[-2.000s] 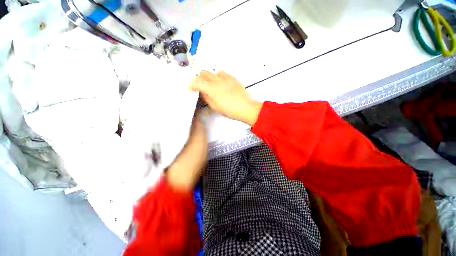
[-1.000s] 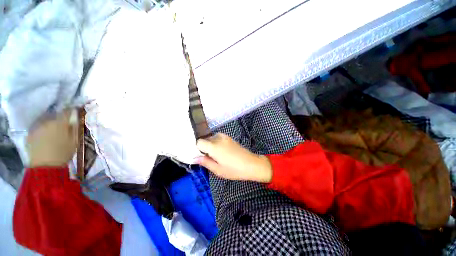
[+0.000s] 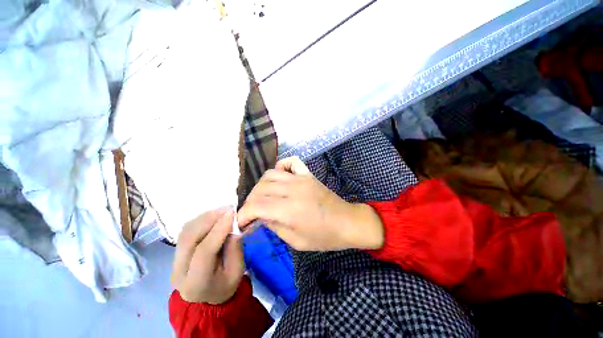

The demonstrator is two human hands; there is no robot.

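Note:
A white padded panel point(image 3: 185, 119) hangs over the table's front edge, with beige plaid checked fabric point(image 3: 260, 135) showing along its right edge. My left hand point(image 3: 210, 254) pinches the panel's lower edge between thumb and fingers. My right hand point(image 3: 297, 204) is beside it, fingers closed on the edge where the panel and checked fabric meet. The fingertips of both hands nearly touch, and they hide the exact grip. A brown strip point(image 3: 122, 195) and a bit of checked fabric show at the panel's left side.
The white table has a measuring tape point(image 3: 397, 99) along its front edge. White fabric point(image 3: 53, 119) is heaped at left. A blue crate point(image 3: 270, 261) is below my hands. Brown quilted fabric point(image 3: 516, 185) lies at right. My black-white check apron point(image 3: 370, 297) is below.
The machine parts, snips and scissors handles have left the view. My left hand has come from the panel's left side to its lower edge, beside my right hand. More checked fabric shows.

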